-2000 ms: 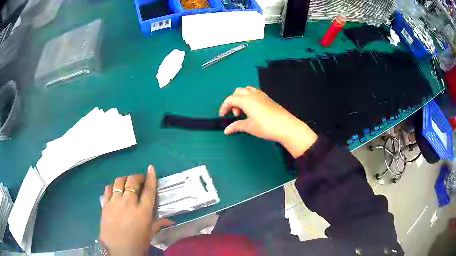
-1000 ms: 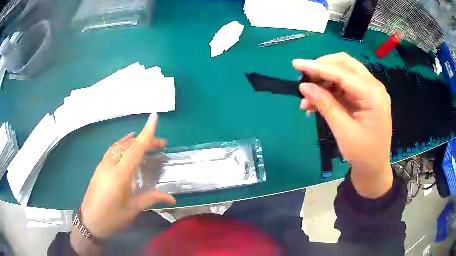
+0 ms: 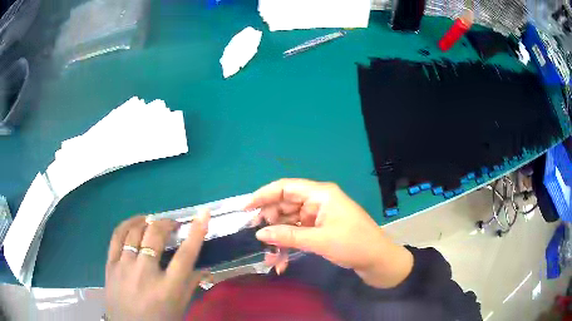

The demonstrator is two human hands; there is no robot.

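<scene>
A clear bag with a white card (image 3: 229,224) in it is at the table's near edge, between my hands. A black band (image 3: 229,249) lies along the near side of the card; I cannot tell if it is inside the bag. My left hand (image 3: 157,263) grips the left end of the bag, its fingers over it. My right hand (image 3: 313,226) pinches the right end of the bag and band. The fingers hide both ends.
Fanned white cards (image 3: 119,147) lie at left. The row of black bands (image 3: 451,119) with blue end pieces is at right. Tweezers (image 3: 313,43), scrap paper (image 3: 241,52), a white card block (image 3: 315,14) and a red bottle (image 3: 456,33) lie at the back.
My right hand has come down and left with the black band to the bag. My left hand has closed on the bag's left end. The camera view has shifted.
</scene>
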